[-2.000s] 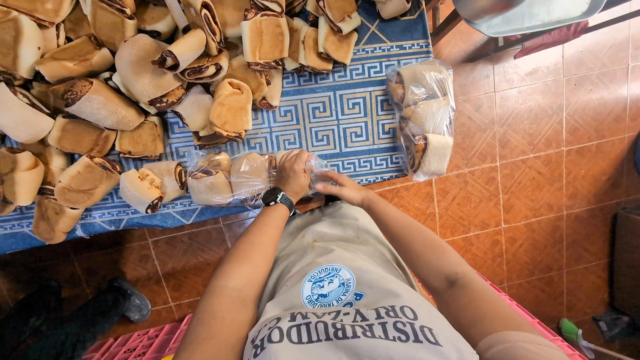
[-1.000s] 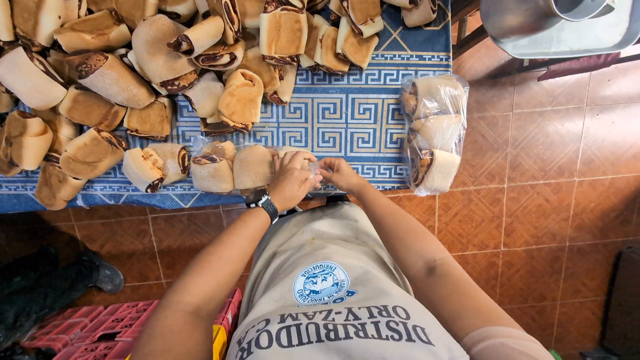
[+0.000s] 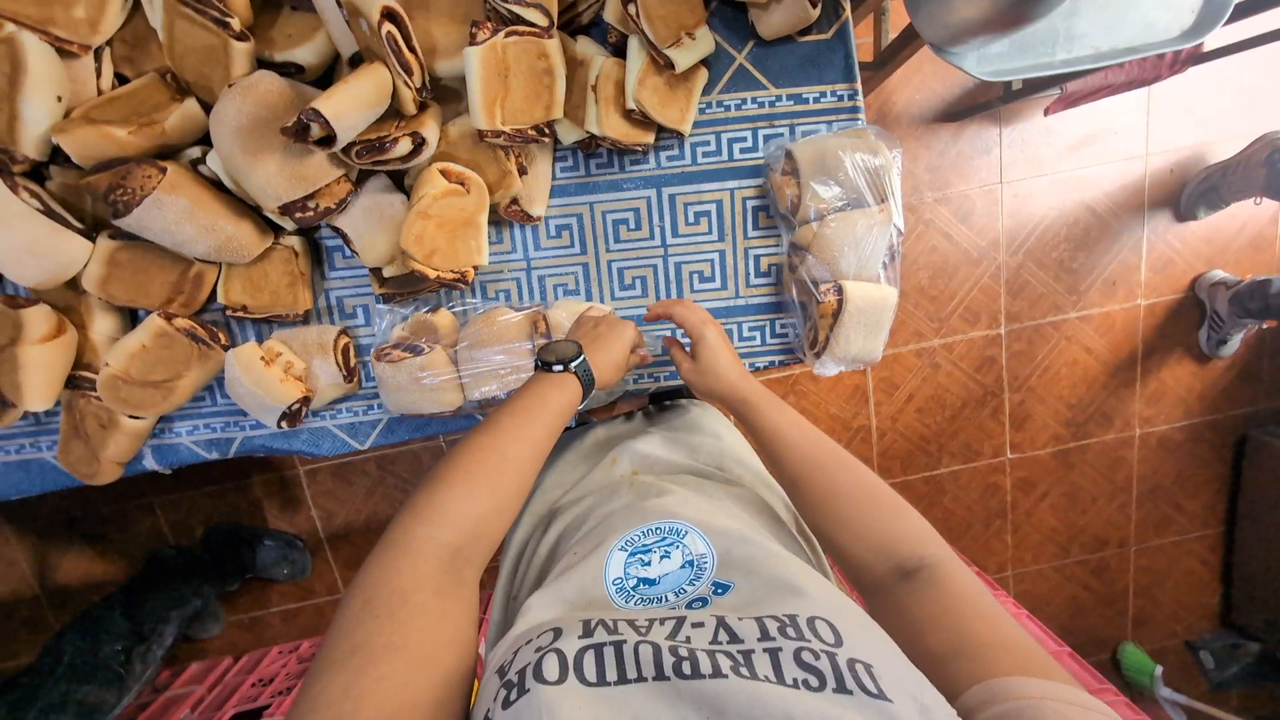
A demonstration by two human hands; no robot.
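Note:
A clear plastic bag of filled bread rolls [image 3: 500,350] lies along the near edge of the cloth-covered table. My left hand [image 3: 605,345], with a watch on its wrist, is closed around the bag's right end. Just right of it, my right hand [image 3: 700,350] is raised with thumb and fingers apart, nothing seen between them. Another bagged set of rolls [image 3: 840,250] lies at the table's right edge. Loose rolls with dark filling [image 3: 190,210] are heaped over the left and far parts of the table; one loose roll [image 3: 292,372] sits just left of the bag in my hand.
The blue patterned tablecloth [image 3: 660,230] ends near my apron [image 3: 660,500]. A metal tray [image 3: 1070,40] stands beyond the right edge. Pink plastic crates [image 3: 230,680] are below me. Other people's shoes [image 3: 1220,310] show on the tiled floor at right, and a dark shoe [image 3: 270,553] at lower left.
My right hand has come away from the bag's end, where it was touching beside my left hand, and its fingers have spread. My left hand has stayed at the bag.

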